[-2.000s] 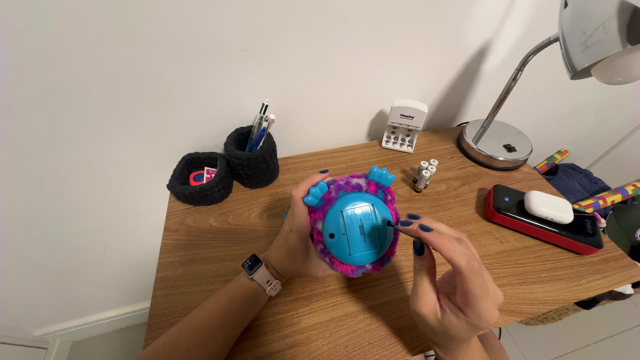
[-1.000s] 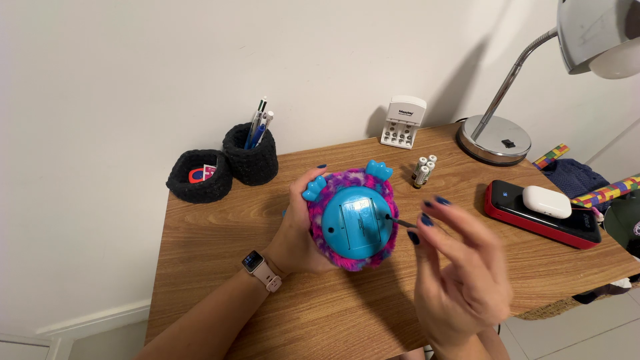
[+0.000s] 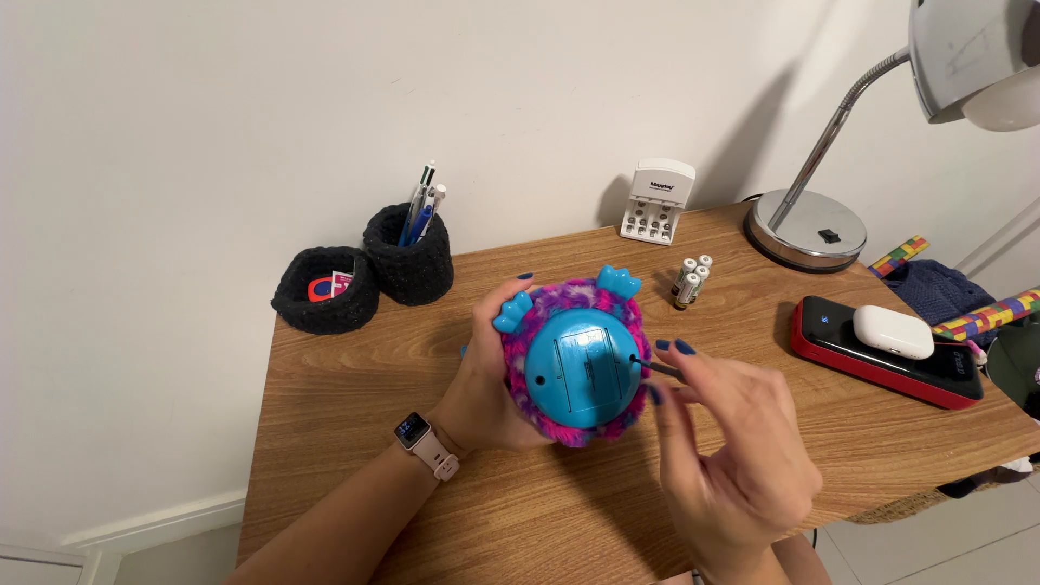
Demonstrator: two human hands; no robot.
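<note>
My left hand (image 3: 490,382) grips a furry pink and purple toy (image 3: 574,296) from its left side, with the blue plastic base and two blue feet turned toward me. A rectangular battery cover (image 3: 588,370) lies in the base between two dark screw holes. My right hand (image 3: 723,431) holds a thin dark screwdriver (image 3: 660,368) between thumb and fingers, its tip at the right screw hole. Several AA-type batteries (image 3: 691,280) stand upright behind the toy, to the right. Beyond them, a white battery charger (image 3: 659,201) leans near the wall.
Two black crocheted baskets, one with pens (image 3: 410,260) and one with small items (image 3: 327,317), stand at the back left. A chrome desk lamp (image 3: 806,231) is at the back right. A white earbud case (image 3: 894,331) rests on a red and black power bank (image 3: 886,370).
My right fingers have shifted around the screwdriver, whose tip remains at the right screw hole. The toy stays in my left hand, in nearly the same place.
</note>
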